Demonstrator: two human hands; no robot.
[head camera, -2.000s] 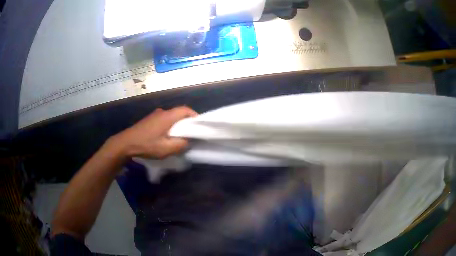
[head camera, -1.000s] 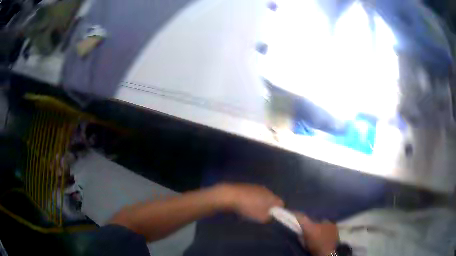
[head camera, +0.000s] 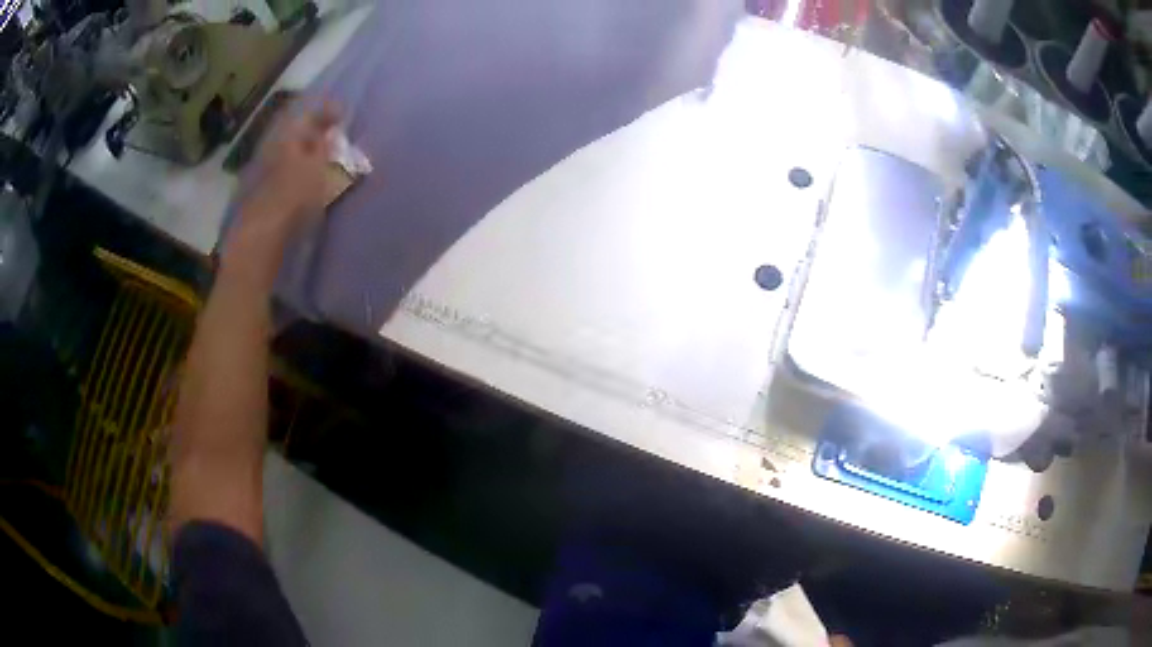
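My left hand (head camera: 297, 158) is stretched out at the upper left, blurred, over the grey-lilac cloth cover (head camera: 505, 101). It is at a small white and tan item (head camera: 344, 171); whether the fingers grip it cannot be told. A bunched white cloth piece (head camera: 783, 622) shows at the bottom edge. Beside it only a sliver of my right hand (head camera: 839, 641) shows, cut off by the picture's edge, so its hold is hidden. The sewing machine (head camera: 872, 266) glares under its lamp, with the bright blue plate area (head camera: 900, 474) below it.
The cream table (head camera: 594, 278) spreads ahead, its front edge slanting down to the right. Yellow rails (head camera: 120, 405) stand at the lower left. Another machine (head camera: 183, 70) is at the upper left. Thread cones (head camera: 1089, 57) stand at the upper right.
The view has swung left. My hands were together low in front on a white strip; my left hand has since moved away to the upper left, and my right is nearly out of view.
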